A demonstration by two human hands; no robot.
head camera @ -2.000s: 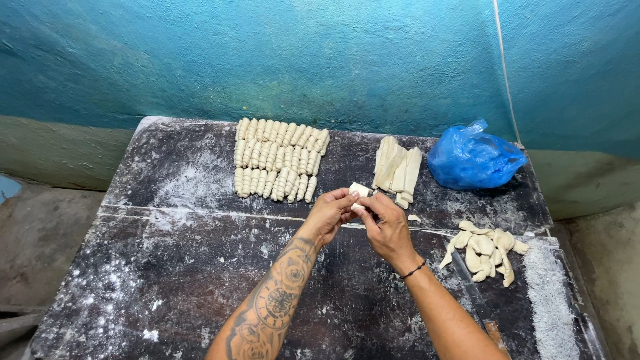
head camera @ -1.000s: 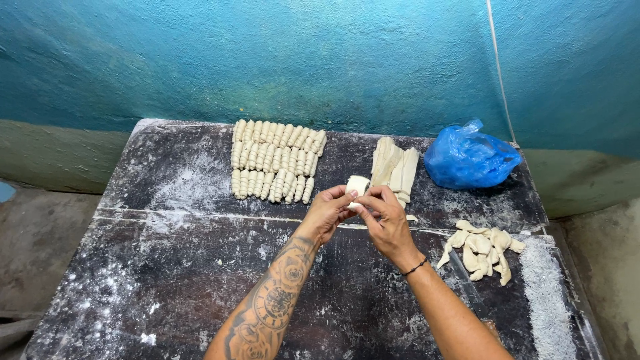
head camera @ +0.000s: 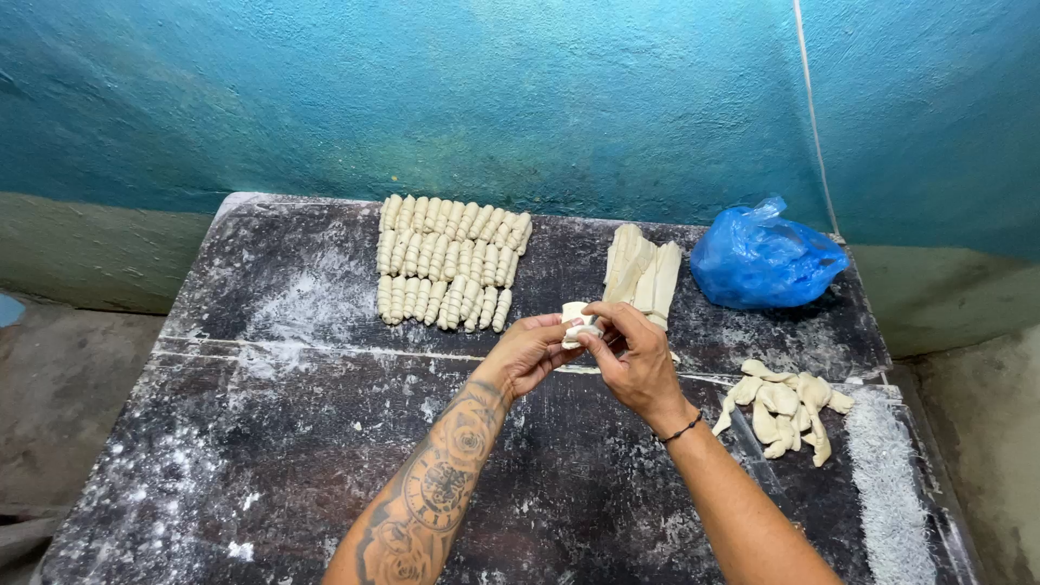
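Observation:
Between my hands, above the middle of the dark table, is a small piece of pale dough (head camera: 575, 313), partly rolled or folded. My left hand (head camera: 532, 351) grips its left side with thumb and fingers. From the right, my right hand (head camera: 638, 357) pinches the same piece, its thumb below and its index finger above. Behind and left of them lie rolled dough pieces (head camera: 447, 264) in three tight rows. Flat dough strips (head camera: 646, 272) are stacked just beyond my right hand, their near ends partly hidden by it.
A knotted blue plastic bag (head camera: 764, 256) sits at the back right. Loose dough scraps (head camera: 780, 406) lie in a heap right of my right wrist, beside a thick white strip of flour (head camera: 886, 487). Flour dusts the dark table (head camera: 309, 487). A blue wall (head camera: 487, 97) rises behind it.
The dough between my hands showed as a flat, upright piece a second ago; now its lower part is folded or rolled. Both hands stay at about the same place.

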